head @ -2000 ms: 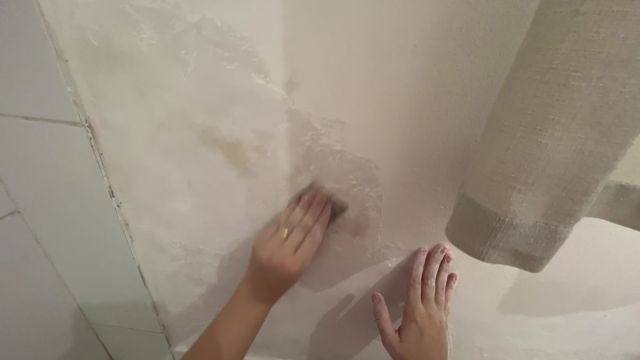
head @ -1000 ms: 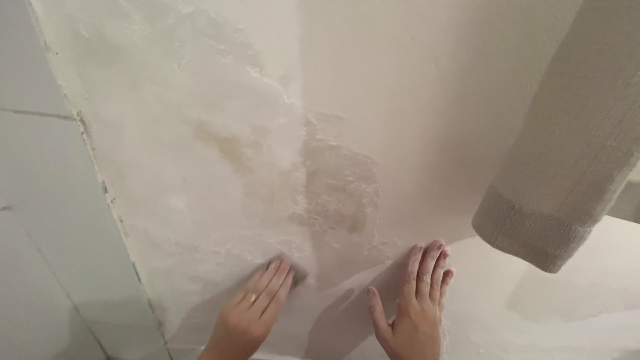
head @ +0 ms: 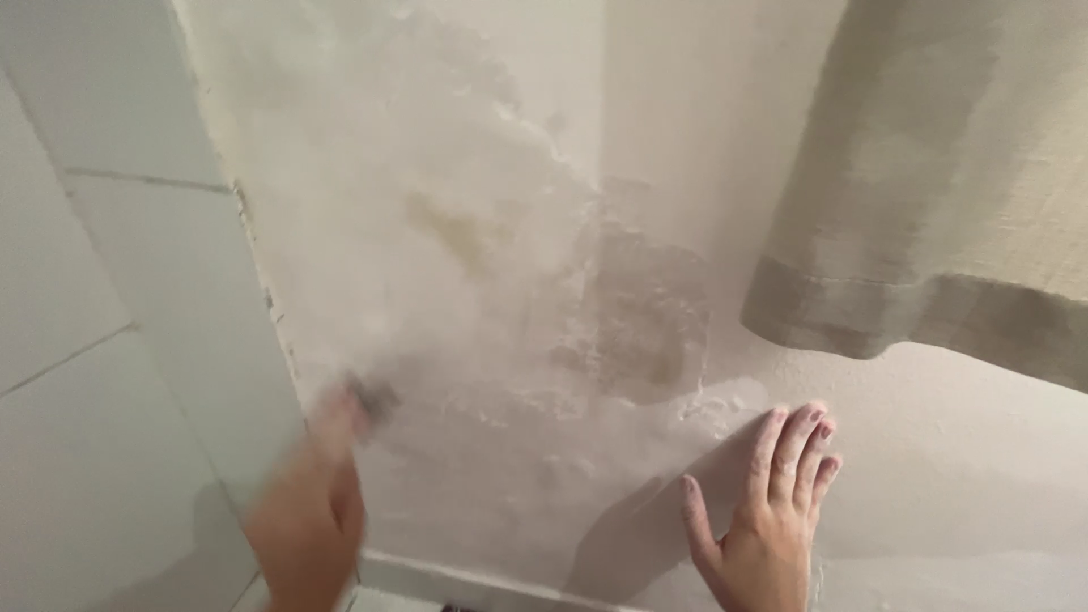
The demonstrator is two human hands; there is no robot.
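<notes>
My left hand (head: pixel 310 493), blurred by motion, is at the lower left with its fingers on a small dark pad or piece of abrasive (head: pixel 372 399), whose exact kind I cannot tell. That piece lies against the plastered wall (head: pixel 510 459), close to the tile edge. At the lower right my right hand (head: pixel 769 518) rests on the wall with its fingers spread and whitish dust on the fingertips. Between and above the hands, the wall shows a rough greyish patch (head: pixel 650 319) with flaking edges and a yellowish stain (head: pixel 459 234).
Pale wall tiles (head: pixel 153 280) with a chipped border run down the left side. A beige fabric curtain (head: pixel 918 170) hangs at the upper right, its hem above my right hand. A ledge or trim (head: pixel 476 582) crosses the bottom.
My left hand, with the dark piece, has moved from beside the rough patch down and then left toward the tiles. My right hand remains on the wall. The curtain's hem has spread wider.
</notes>
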